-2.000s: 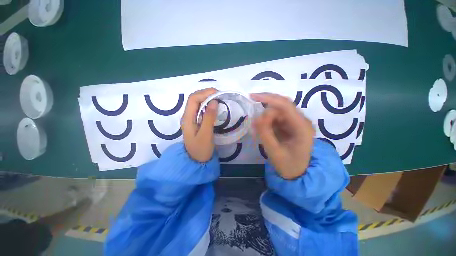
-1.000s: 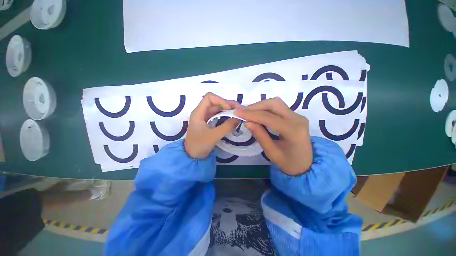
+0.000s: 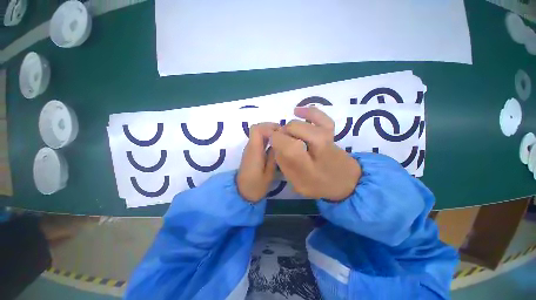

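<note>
My left hand (image 3: 257, 164) and my right hand (image 3: 311, 157) are close together over the middle of the sheet of black arcs (image 3: 174, 136). Their fingers are bent, with the fingertips meeting. The white round housing cannot be made out between them; the fingers may hide it. The sheet carries rows of black U-shaped arcs on white, with overlapping arcs at its right end. My hands and blue sleeves cover part of its middle and lower edge.
White housings (image 3: 58, 124) stand in a column at left. White discs (image 3: 511, 117) and a translucent ring (image 3: 522, 84) lie at right. A blank white sheet (image 3: 311, 35) lies beyond. An open cardboard box (image 3: 485, 231) is below the table edge at right.
The white housing, seen in my hands before, no longer shows. My right hand has turned and closed in against my left. The view has shifted, so the table things appear lower.
</note>
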